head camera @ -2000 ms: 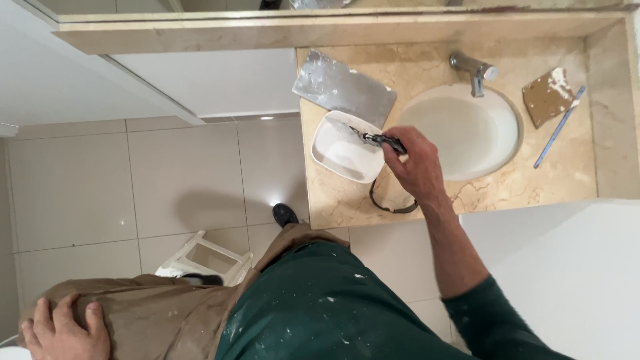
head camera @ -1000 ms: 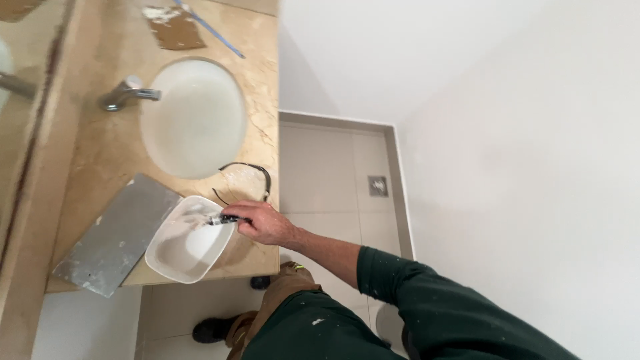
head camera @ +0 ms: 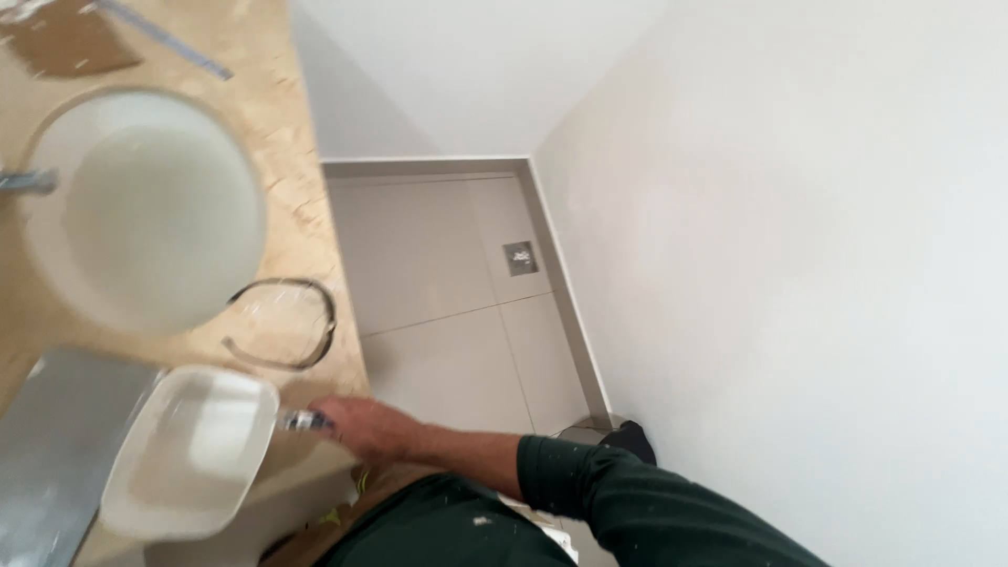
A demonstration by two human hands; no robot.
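Note:
My right hand [head camera: 366, 425] is closed around the dark handle of a paint-spattered tool [head camera: 303, 420], beside the right edge of a white plastic tub [head camera: 169, 472]; the tool's kind is not plain from its blurred end. The tub holds some whitish material and stands at the counter's front edge, partly over a grey metal sheet [head camera: 59, 441]. Safety glasses [head camera: 327, 323] with dark temples rest on the marble counter between the tub and the basin. My left hand is out of view.
An oval basin [head camera: 157, 213] with cloudy water and a chrome faucet [head camera: 30, 182] lies beyond the tub. A brown, white-smeared piece [head camera: 71, 39] and a blue strip [head camera: 169, 41] are on the counter [head camera: 291, 150]. A floor drain [head camera: 520, 258] sits near the white wall [head camera: 748, 236].
My view has turned strongly and shifted toward the white wall. My right hand with the tool has moved from over the tub to beside its edge. My left hand, seen two seconds ago, is out of view.

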